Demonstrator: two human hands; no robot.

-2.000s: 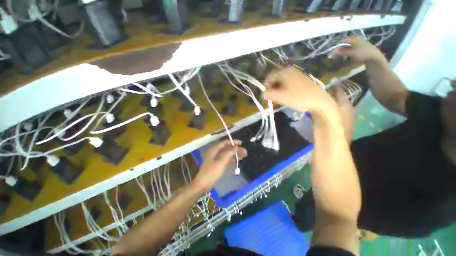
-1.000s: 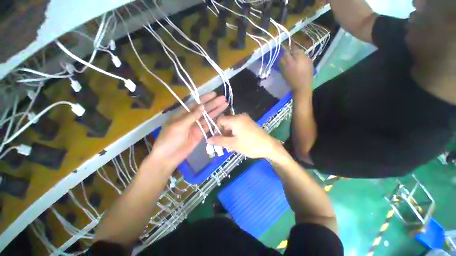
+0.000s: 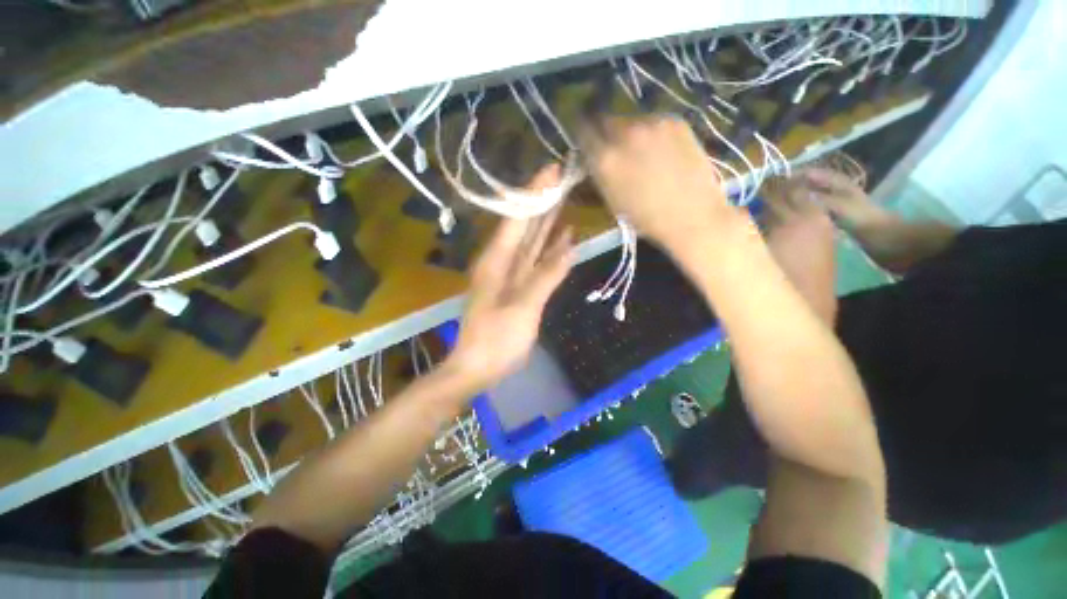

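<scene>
My left hand (image 3: 511,287) is raised at the shelf edge with its fingers spread, against a looped bunch of white cables (image 3: 515,206); whether it grips them is unclear. My right hand (image 3: 653,176) is blurred and bent over the same cables at the shelf's front; its fingertips are hard to see. Several white cable plugs (image 3: 620,311) hang below my right hand, over the blue tray (image 3: 562,424). The tray holds rows of black adapters (image 3: 632,339) and has a grey bare area at its left end.
Yellow-brown shelf (image 3: 275,298) with black adapters and white cables runs left. A white rail (image 3: 234,396) edges it; a chipped white rail (image 3: 491,53) crosses above. A blue crate (image 3: 611,509) is below. Another person's hand (image 3: 807,211) and dark-clothed body are at right.
Since one second ago, both my hands have moved up from over the tray to the shelf edge with the cables. The view has shifted, and the other person's hands are at the shelf's right.
</scene>
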